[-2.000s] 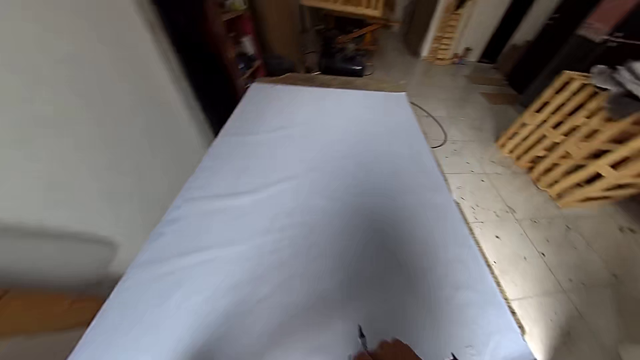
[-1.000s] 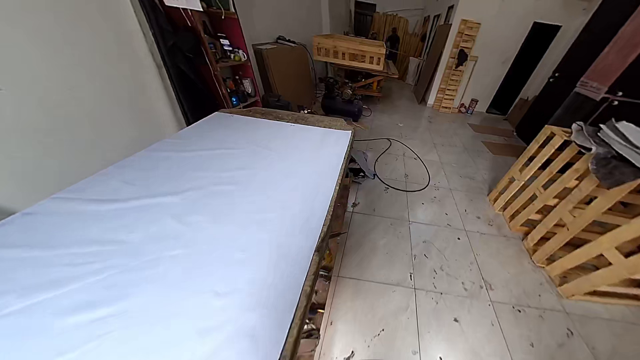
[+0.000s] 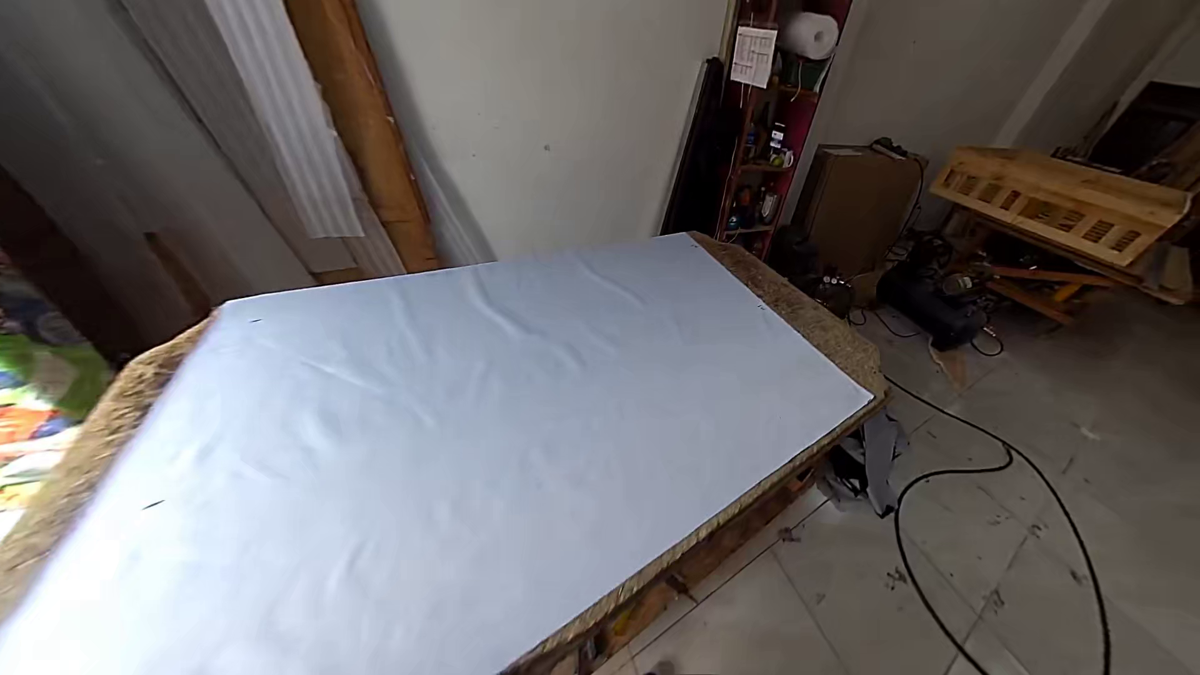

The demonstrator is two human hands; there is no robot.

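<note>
Neither my left hand nor my right hand shows in the head view now. A large white sheet (image 3: 562,403), slightly wrinkled, lies over a chipboard tabletop (image 3: 820,328), whose rough edges stick out at the far right end and at the left. Two short dark marks or thin dark items lie on the sheet near its left end, one toward the far corner (image 3: 255,321) and one nearer (image 3: 153,504); which they are I cannot tell.
A black hose (image 3: 1073,525) loops over the tiled floor at the right. Beyond it stand a black air compressor (image 3: 928,305), a cardboard box (image 3: 858,202) and a slatted wooden piece (image 3: 1059,202). A red shelf (image 3: 759,169) and leaning boards (image 3: 370,141) stand along the wall.
The view has swung left, bringing the sheet's left end in. Two seconds ago a hand with a dark, pen-like item showed at the bottom edge; it is out of view now.
</note>
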